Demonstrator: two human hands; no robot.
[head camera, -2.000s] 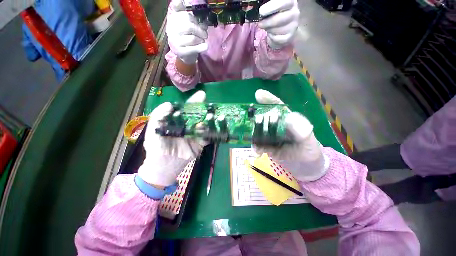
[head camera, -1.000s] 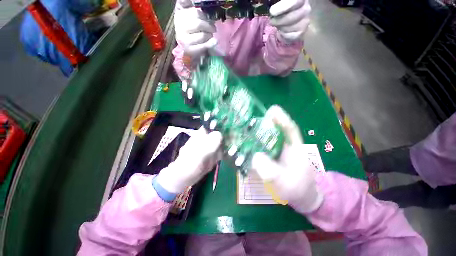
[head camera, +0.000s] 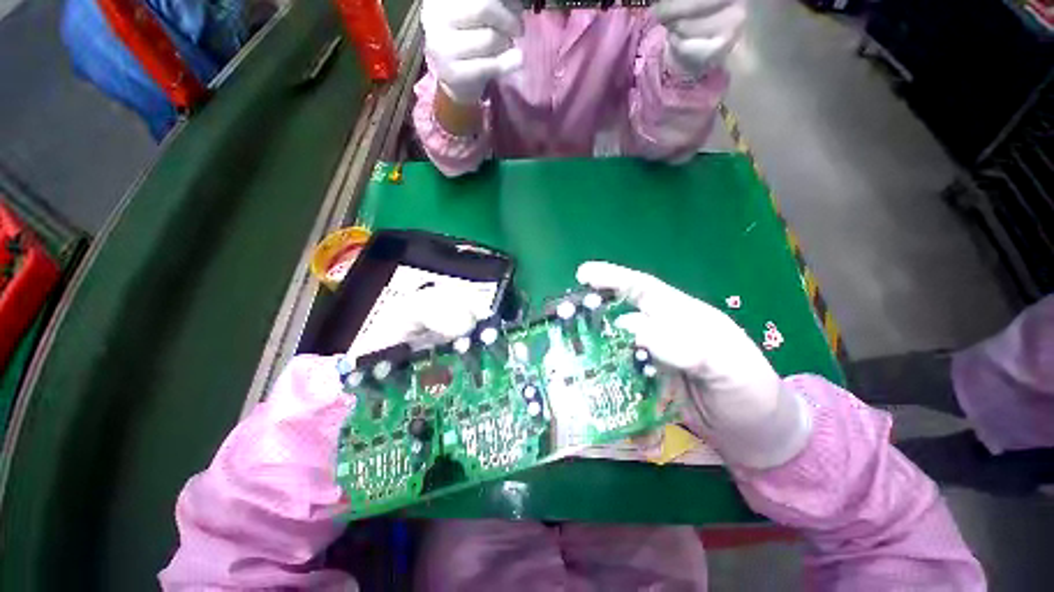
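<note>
A long green circuit board panel (head camera: 497, 399) is held above the near part of the table, with its part-covered face towards me. Small dark and silver-topped cylinders and connectors line its far edge. The panel slants, left end lower. My gloved right hand (head camera: 705, 359) grips its right end, fingers over the far edge. My gloved left hand (head camera: 448, 326) is mostly hidden behind the panel; a blurred part shows past the far edge. Papers and a bit of yellow paper (head camera: 680, 444) show from under the panel's right end.
A black tray (head camera: 399, 245) with a white sheet (head camera: 418, 295) stands left, beside a yellow tape roll (head camera: 341, 254). Small scraps (head camera: 772, 335) lie on the green table (head camera: 555, 208) at right. A coworker in pink (head camera: 566, 93) stands opposite. A conveyor belt (head camera: 208, 254) runs along the left.
The panel, earlier blurred and tilted the other way, has turned so its right end is higher and its part-covered face shows. My left hand has gone behind it. More of the tray shows.
</note>
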